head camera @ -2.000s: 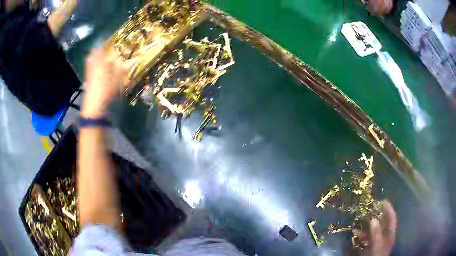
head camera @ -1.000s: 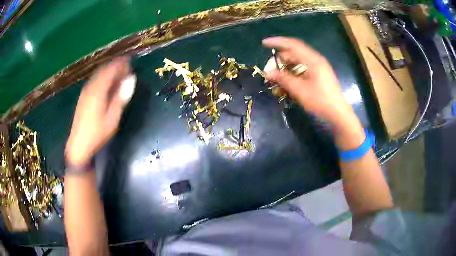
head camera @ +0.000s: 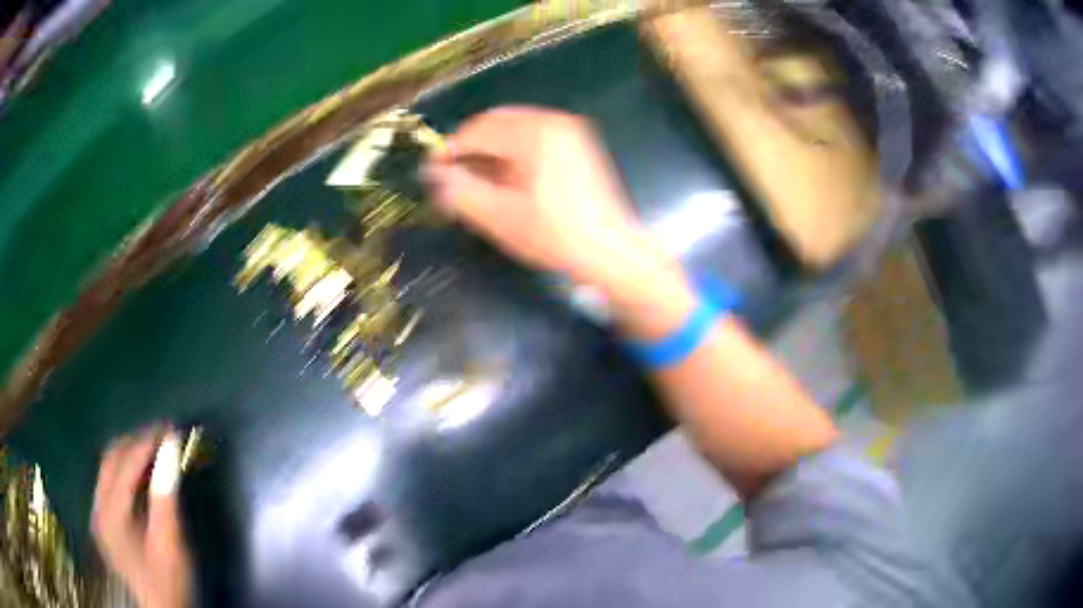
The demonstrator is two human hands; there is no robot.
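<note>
The frame is blurred. A loose pile of brass contact strips (head camera: 315, 279) lies on the dark green bench mat (head camera: 214, 344), with thin dark leads among them. My right hand (head camera: 534, 178), with a blue wristband, is at the pile's upper right; its thumb and forefinger are pinched on the end of a brass strip (head camera: 416, 128). My left hand (head camera: 143, 517) is at the lower left, cut off by the bottom edge. It has white tape or a cot on one digit and a small brass piece (head camera: 194, 449) at its fingertips.
More brass strips (head camera: 36, 534) are heaped at the lower left edge. A brown ledge (head camera: 154, 244) separates the mat from the green conveyor belt (head camera: 166, 131). A tan board (head camera: 760, 143) lies at the upper right. A small dark pad (head camera: 362, 520) lies near the front.
The view has swung, shifting the pile left and down. My right hand has moved to the pile's upper edge. My left hand has dropped to the lower left and has brass at its fingertips.
</note>
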